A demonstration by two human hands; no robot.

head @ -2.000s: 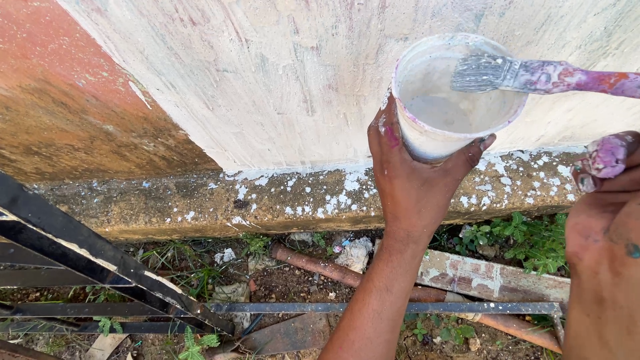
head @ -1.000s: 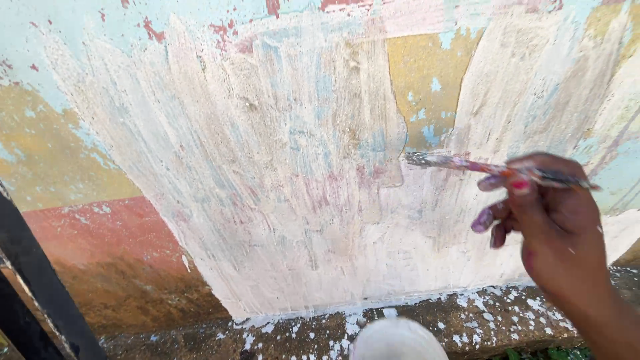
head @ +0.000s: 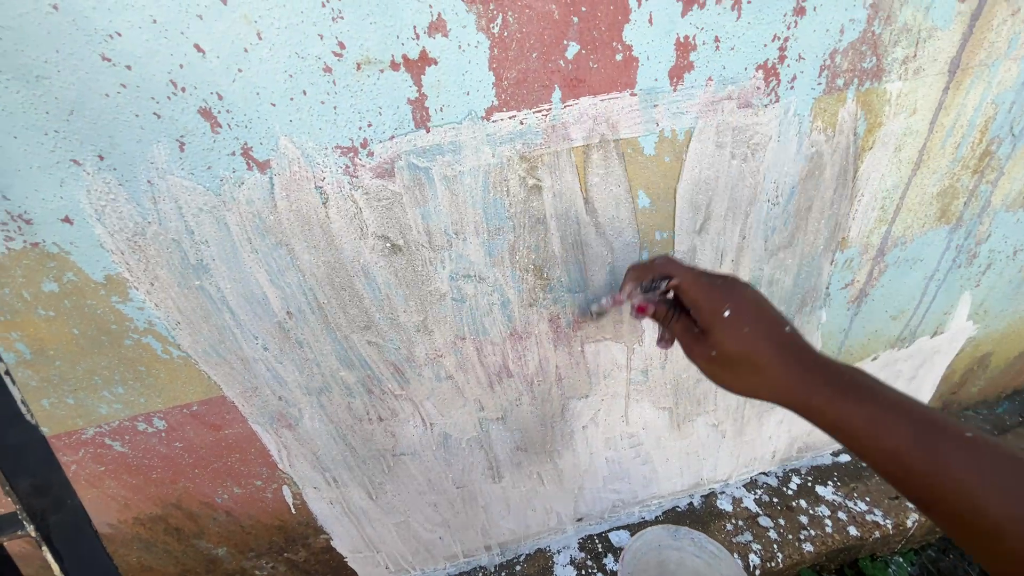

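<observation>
My right hand (head: 704, 328) is shut on a paintbrush (head: 612, 306), its blurred bristles against the wall (head: 480, 368). Fresh whitish paint covers a broad patch there in streaks, with a mustard strip (head: 658, 188) showing through between strokes. At the bottom edge of the view is the top of a white plastic cup (head: 680, 552) with pale paint on it. My left hand is out of view, so whether it holds the cup does not show.
A ledge (head: 800, 512) spattered with white paint runs along the wall's foot. A dark metal rail (head: 48, 480) stands at the lower left. Peeling light-blue, red and mustard paint surrounds the white patch. Some green plants (head: 888, 564) show at the lower right.
The brush, over the cup two seconds ago, is now at the wall. New pale strokes partly cover the mustard area since one second ago. The view has swung up from the ground, and my left hand has left it.
</observation>
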